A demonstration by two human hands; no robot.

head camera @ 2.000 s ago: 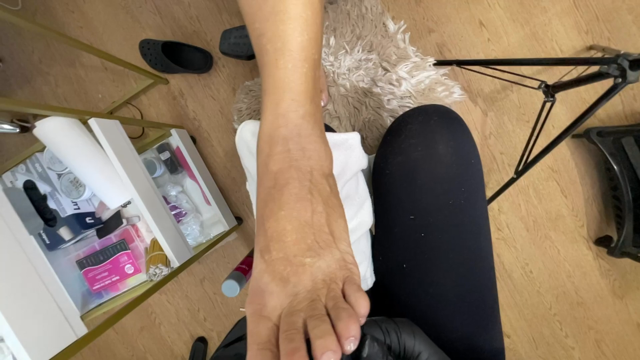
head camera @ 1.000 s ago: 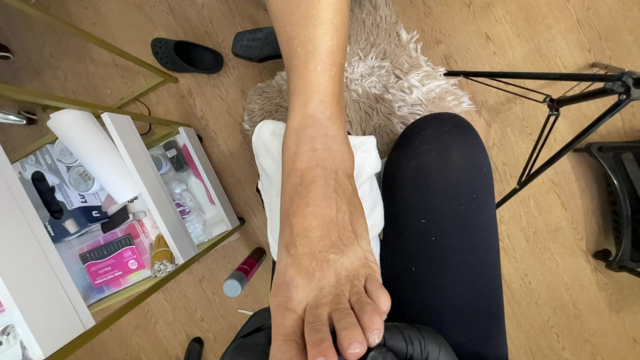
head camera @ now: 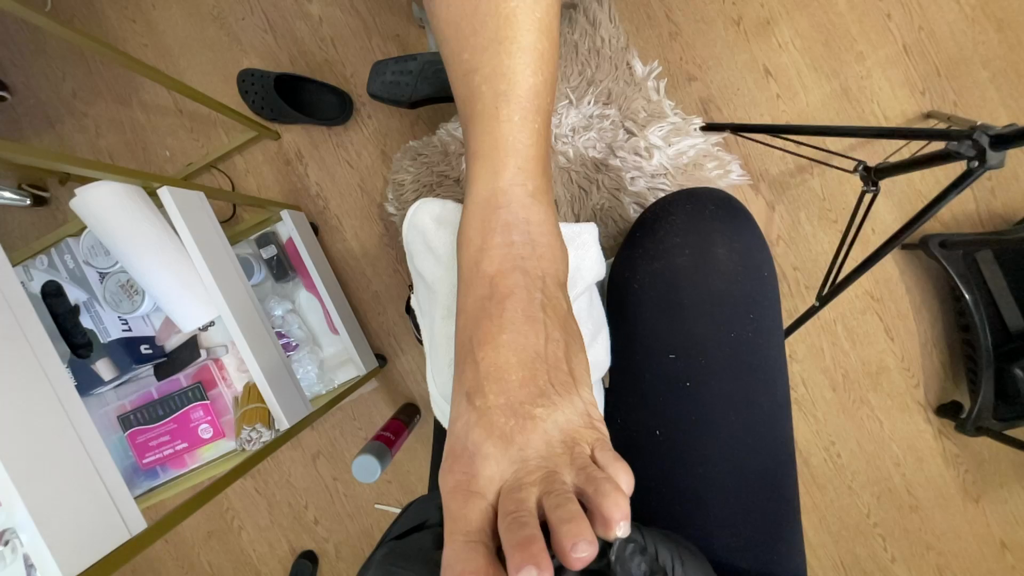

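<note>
Another person's bare foot extends toward me down the middle of the view, its toes at the bottom edge. Behind it lies a folded white towel. Small parts of a black-gloved hand, seemingly my right hand, show under and beside the smaller toes; most of it is hidden by the foot and cut off by the frame, so its grip cannot be made out. My left hand is not in view. Dark fabric shows on both sides of the toes.
My dark-clothed knee is right of the foot. Open white drawers at left hold a paper roll, jars and a pink box. A spray can, a black clog, a shaggy rug and tripod legs surround it.
The view has shifted somewhat, bringing more of the spray can into sight than two seconds ago. The foot remains extended over the towel, with black-gloved fingers near its toes.
</note>
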